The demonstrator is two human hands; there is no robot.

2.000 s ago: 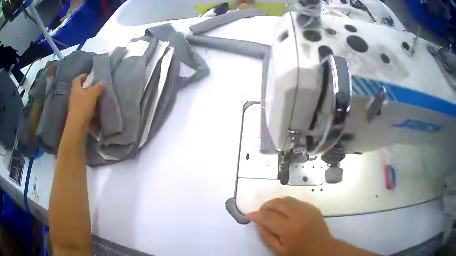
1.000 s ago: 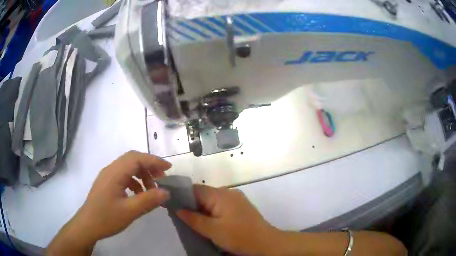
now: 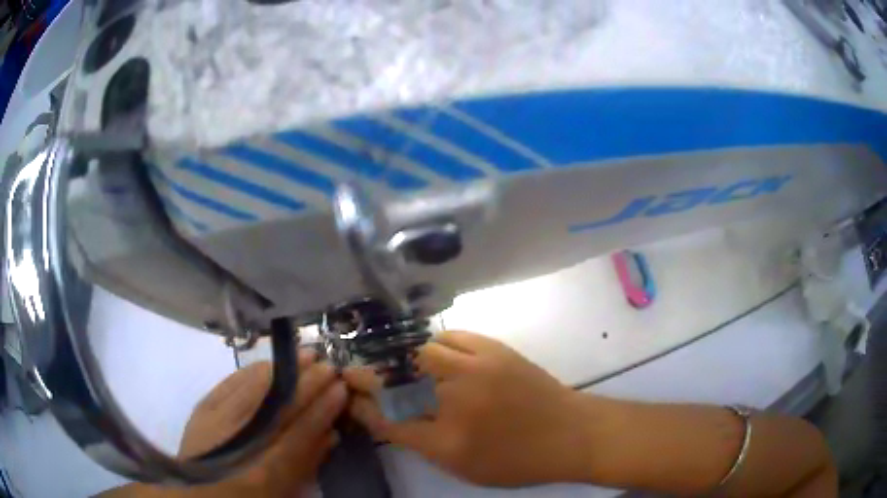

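A narrow grey fabric strip (image 3: 353, 467) runs from between my hands down to the bottom edge of the head view. My left hand (image 3: 255, 418) is at the strip's upper end, partly behind the curved metal guard (image 3: 73, 389). My right hand (image 3: 486, 404) is on the strip's other side, its fingers at the upper end, partly behind the thread tension assembly (image 3: 389, 345). Both hands hold the strip close to the stitching area. The presser foot, the needle and the strip's far end are hidden behind the machine head (image 3: 292, 253).
Pink-and-blue thread snips (image 3: 634, 279) lie on the pale machine bed (image 3: 545, 336) to the right. White scrap cloth (image 3: 834, 302) hangs at the machine's right end. The large white machine head with its blue stripe fills the upper view.
The view has moved in close over the machine head. Both hands have brought the grey strip up to the stitching area. The fabric stack at the left has gone out of view.
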